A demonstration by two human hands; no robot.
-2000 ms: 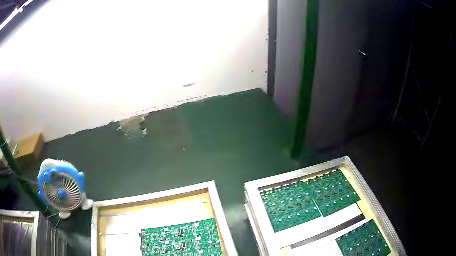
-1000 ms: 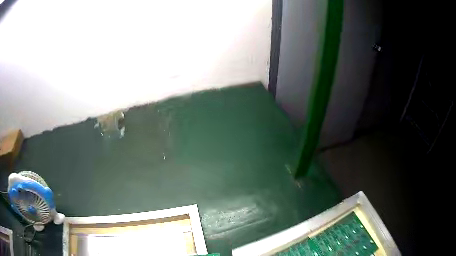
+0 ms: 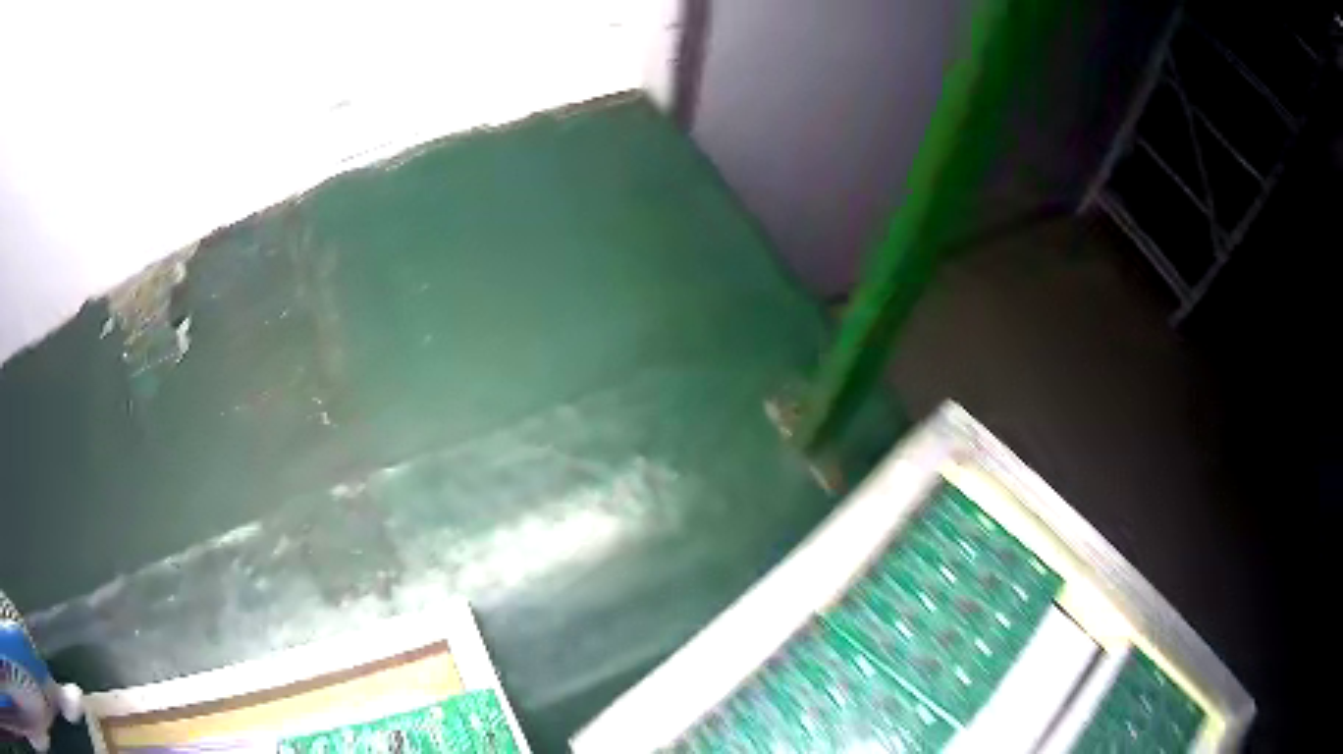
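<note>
Neither of my hands is in the picture. Nearest in front of me at the lower right is a pale frame [image 3: 766, 651] set at a slant, with green circuit boards [image 3: 943, 589] and white strips inside it. It is slightly blurred and cut off by the bottom edge. At the lower left a second pale frame [image 3: 280, 663] with a yellowish inner edge holds another green board [image 3: 398, 728], also cut off by the bottom edge.
A green bench top [image 3: 516, 280] with worn patches lies behind the frames. A green post [image 3: 913, 221] rises by the right frame. A white wall [image 3: 265, 89] stands behind. A blue and white fan [image 3: 21, 670] is cut off at the left edge. A metal rack [image 3: 1178, 192] stands at the upper right.
The view has swung to the right and tilted. The right frame shows more fully than one second ago, and the fan has slid to the left edge. No hand has come into view.
</note>
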